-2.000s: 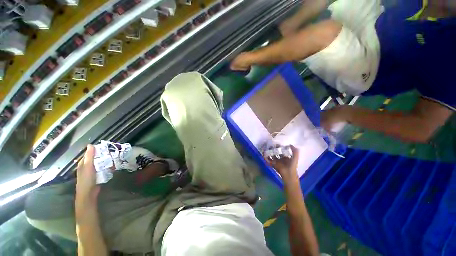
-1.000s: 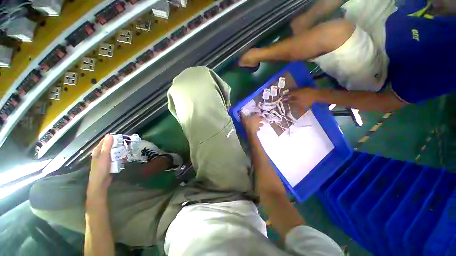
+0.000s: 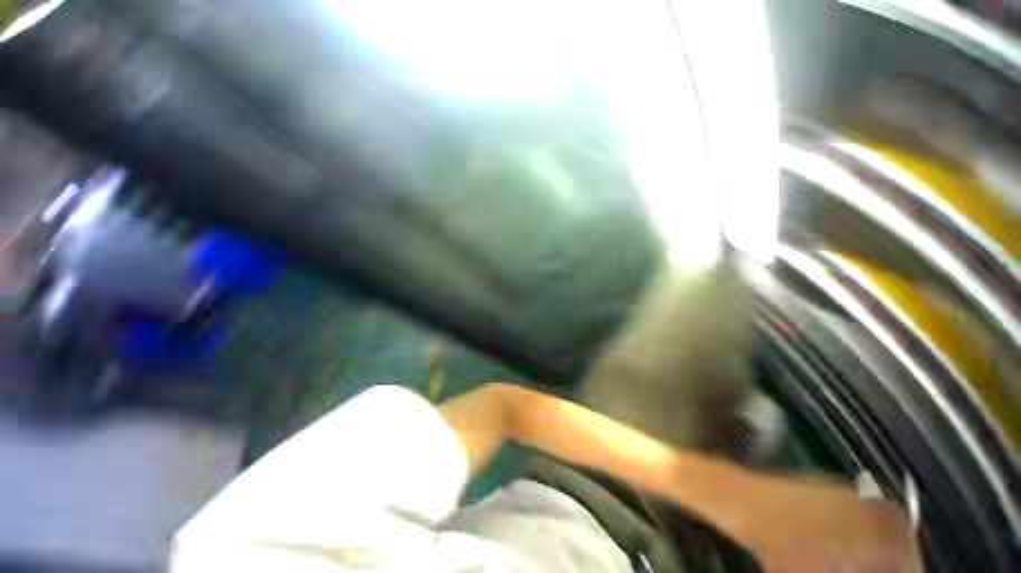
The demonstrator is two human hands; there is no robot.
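Note:
The view is strongly blurred. My left arm reaches across the lower part from a white sleeve. My left hand point(image 3: 856, 526) is at the lower right, blurred, its fingers not distinct. A small white piece, seemingly of the white power adapters point(image 3: 868, 486), shows at its upper edge, with a thin pale curved line like a cable beside it. The rest of what it holds is hidden. My right hand is not in view.
Yellow rack shelves point(image 3: 929, 308) with pale edges curve down the right side. A very bright light point(image 3: 717, 123) glares at the top centre. Blurred blue shapes point(image 3: 235, 261) are at the left. Green floor point(image 3: 336, 347) shows between.
The view has swung sharply, putting the rack at the right. The blue tote with adapters, my right hand and the coworker's clear outline are gone from view. My left arm now stretches rightward.

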